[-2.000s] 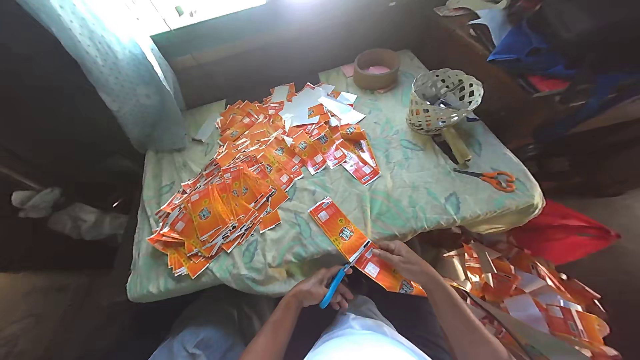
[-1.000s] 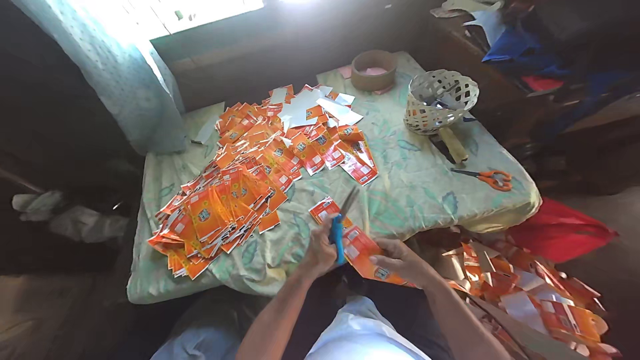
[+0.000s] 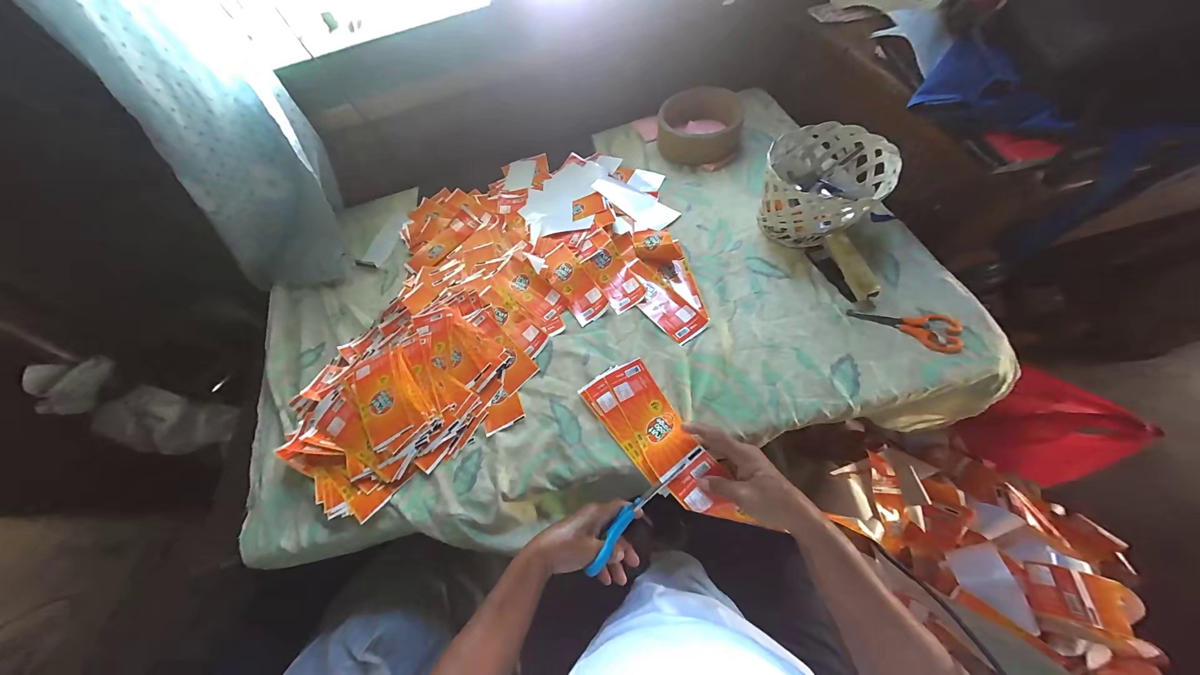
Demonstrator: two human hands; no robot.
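My left hand (image 3: 592, 542) grips the blue handles of a pair of scissors (image 3: 617, 534) at the table's front edge. The blades lie across a strip of printed orange packaging (image 3: 647, 412), near its lower end. From the right, my right hand (image 3: 750, 476) holds that strip by its lower part, thumb and fingers close to the blades. The strip's upper part reaches over the cloth-covered table, and more than one layer shows at its upper left edge. A large heap of similar orange pieces (image 3: 450, 347) spreads over the table's left and middle.
White paper pieces (image 3: 562, 202) top the heap. A brown round container (image 3: 698, 127), a white woven basket (image 3: 797, 202) and orange-handled scissors (image 3: 928, 333) sit on the right of the patterned tablecloth (image 3: 750, 366). Below right lies a pile of orange and white scraps (image 3: 994, 553), beside red material (image 3: 1059, 422).
The blue scissors, pointing up beside the strip a second ago, now lie across it. My left hand has moved down toward my lap. The orange strip reaches farther up over the table.
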